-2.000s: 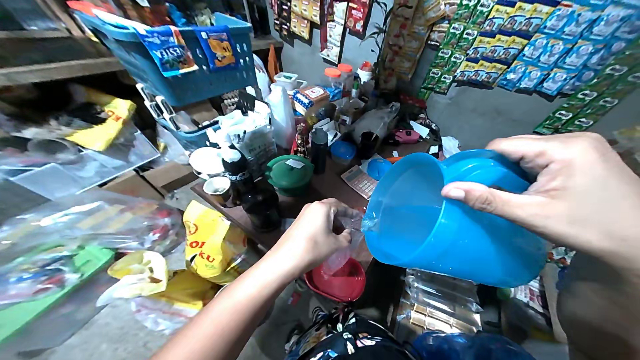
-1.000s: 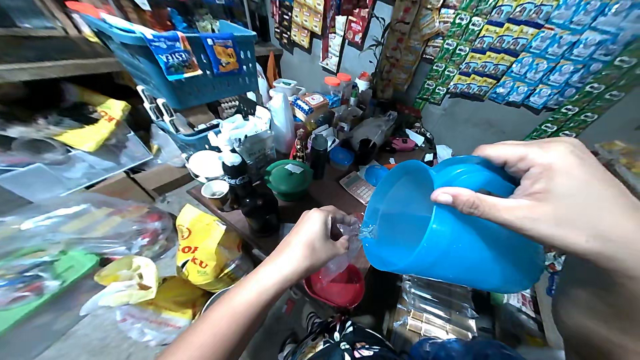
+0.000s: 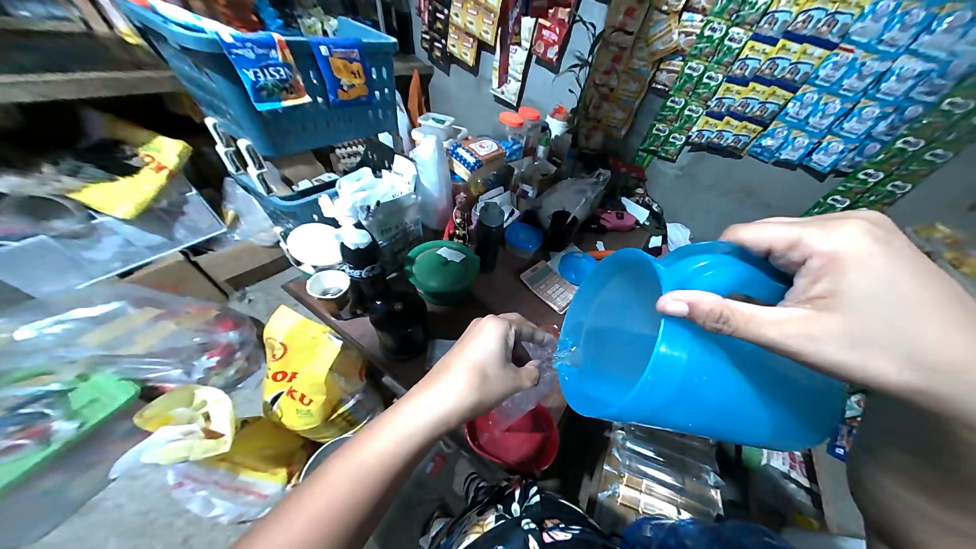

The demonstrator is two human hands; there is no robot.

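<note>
A blue plastic pitcher (image 3: 709, 358) lies tilted in my right hand (image 3: 831, 297), its wide mouth facing left. My left hand (image 3: 496, 366) pinches the top of a clear plastic bag (image 3: 526, 396) right at the pitcher's rim. Clear liquid shows at the rim, by the bag's mouth. Below the bag is a red plastic bowl (image 3: 515, 438), partly hidden by it. A green lidded container (image 3: 442, 271), a dark soda bottle (image 3: 362, 267) and a calculator (image 3: 549, 286) stand or lie on the dark table beyond my hands.
A blue basket (image 3: 267, 99) stands at the upper left. Yellow plastic bags (image 3: 305, 374) lie left of the table (image 3: 343, 328), near a white cup (image 3: 328, 284). Hanging sachet strips (image 3: 823, 84) cover the wall. Clear-wrapped packs (image 3: 663, 473) sit below the pitcher.
</note>
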